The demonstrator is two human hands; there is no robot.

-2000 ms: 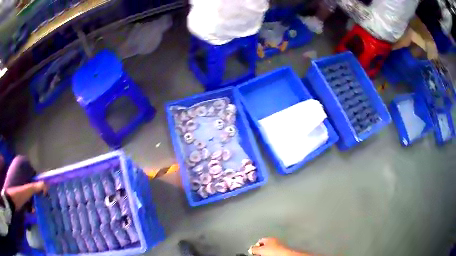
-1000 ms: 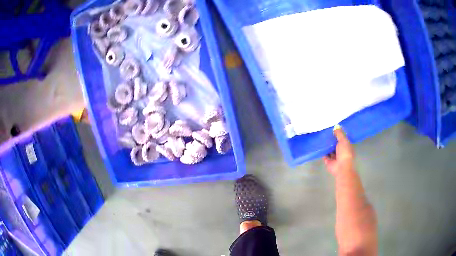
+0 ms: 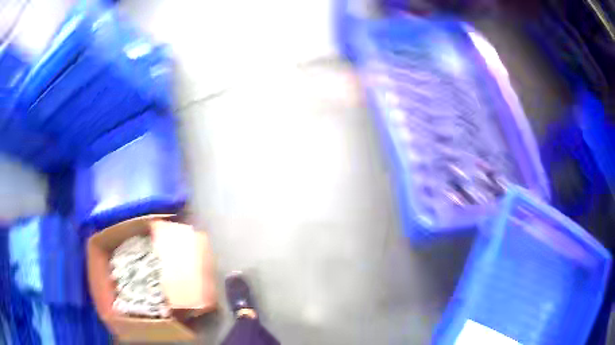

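Neither of my hands is in view. A blue crate [image 3: 539,269] lies nearest at the lower right, tilted in the picture and cut off by the bottom edge. A bit of white sheet [image 3: 482,335] shows inside it at the bottom. Its upper corner overlaps a second blue crate [image 3: 535,151] in the picture. That crate holds blurred rows of blue-purple sleeves [image 3: 435,114], with a few darker pieces near its lower end. What holds or supports the nearer crate is hidden.
An open brown carton [image 3: 182,263] at the lower left holds many whitish pieces [image 3: 138,276]. Blue crates [image 3: 128,172] stand stacked along the left. My shod foot [image 3: 238,291] is on the grey floor beside the carton. The floor is overexposed at the top middle.
The view has swung away from the crate of loose rings. My right hand, last seen at the near rim of the crate with the white sheet, has left the picture. The carton has come in.
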